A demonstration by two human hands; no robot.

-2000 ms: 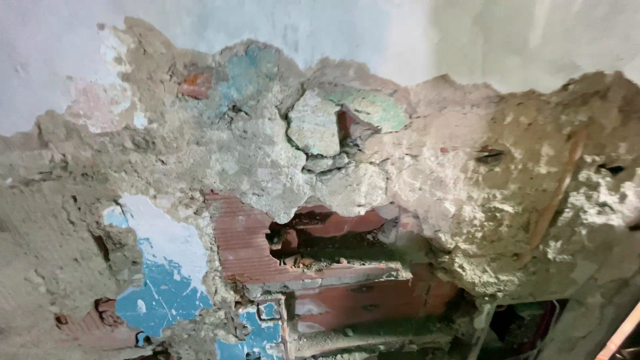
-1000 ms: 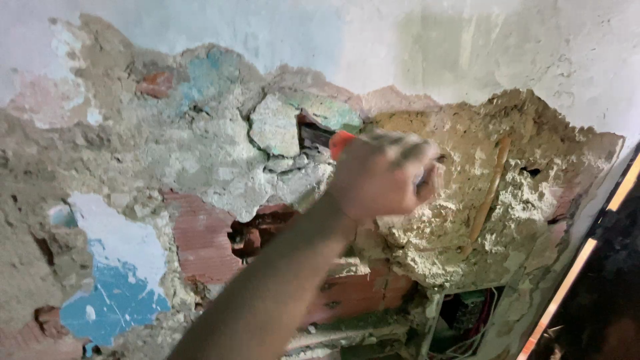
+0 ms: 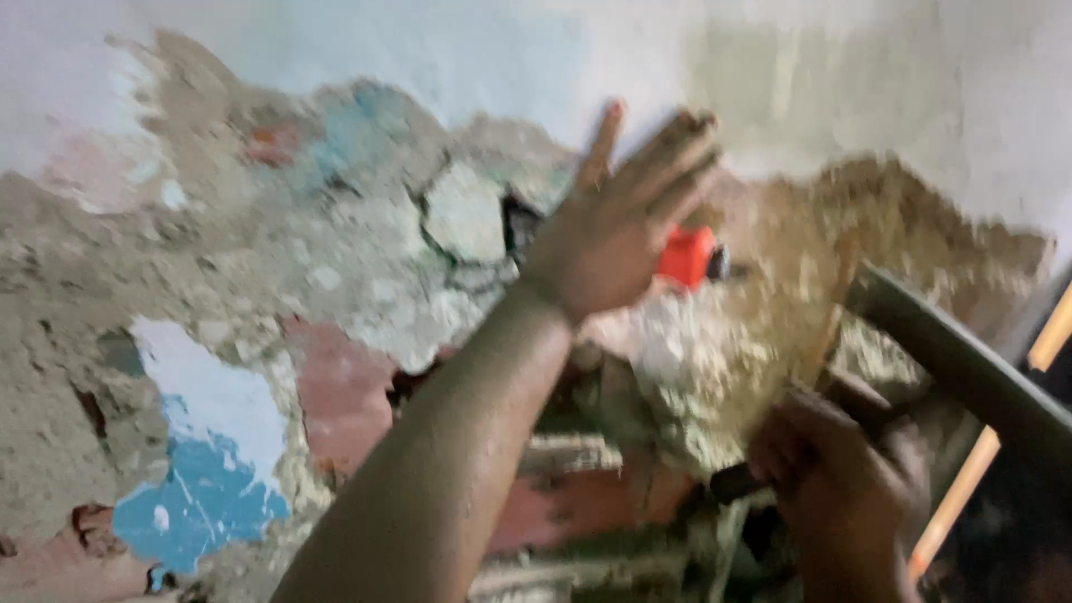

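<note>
In the centre is my left hand (image 3: pixel 620 226), blurred, its fingers stretched up and apart. A red part of a tool (image 3: pixel 687 257) with a dark tip shows just right of its palm; the thumb's grip on it is hidden. A dark gap in the wall lies left of the wrist. At lower right my right hand (image 3: pixel 846 469) is closed around the handle of a hammer (image 3: pixel 963 360), whose long grey metal head points up and left. The dark handle end sticks out left of the fist. Behind both hands is a broken plaster wall (image 3: pixel 360 243).
Red hollow bricks (image 3: pixel 343 394) and a dark cavity show below the left forearm. A patch of blue and white paint (image 3: pixel 201 469) is at lower left. A loose-looking plaster chunk (image 3: pixel 465 213) sits beside the gap. A bright orange strip (image 3: pixel 955 494) edges a dark area at right.
My left hand was closed around the red part beside the gap; its fingers are now stretched. My right hand has come into view with the hammer. Two seconds ago neither hand was in view.
</note>
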